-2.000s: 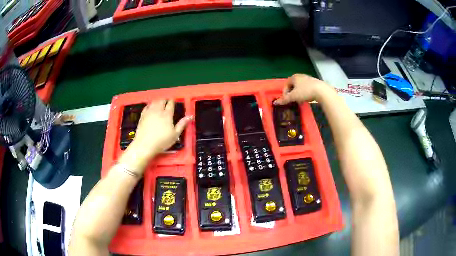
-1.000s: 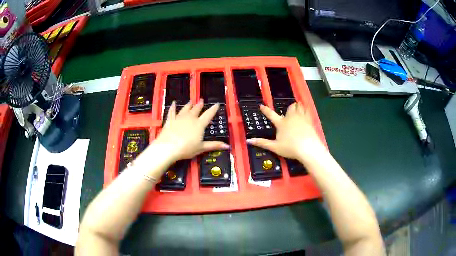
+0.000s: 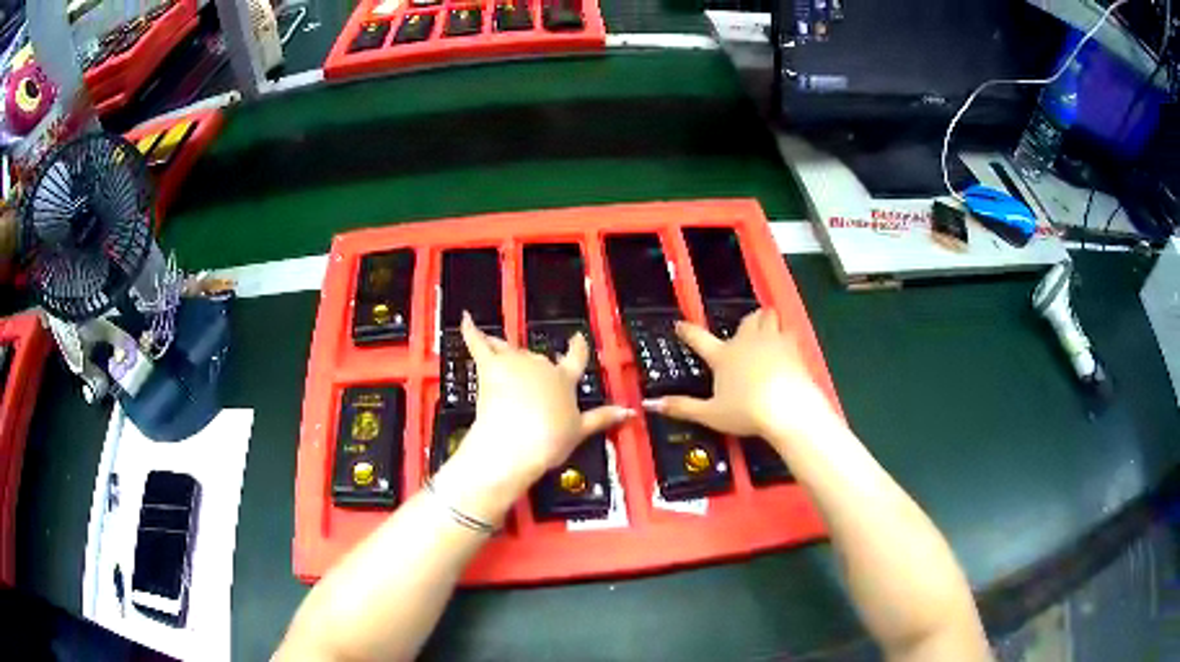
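A red tray [image 3: 569, 565] holds several black phones in two rows of pockets. Four columns show opened flip phones with dark screens in the back row, one of them a flip phone [image 3: 638, 274]. Two closed phones lie in the left column, the back one [image 3: 382, 296] and the front one [image 3: 369, 446]. My left hand [image 3: 524, 401] is over the second and third columns, fingers spread on the keypads. My right hand [image 3: 744, 375] is over the fourth and fifth columns, fingers spread, covering part of the phones. Neither hand visibly grips anything. White paper slips show under two phones.
A fan [image 3: 88, 226] stands at the left, with a dark phone [image 3: 166, 543] on white paper before it. A second red tray [image 3: 466, 52] is at the back. At the right are a laptop-like black device [image 3: 906, 97], a blue mouse-like item [image 3: 999, 212] and a white handheld device [image 3: 1065, 323].
From two seconds ago, the phones of the second and fifth columns are now open. Since one second ago, my left hand has shifted right relative to the tray; the view has shifted too.
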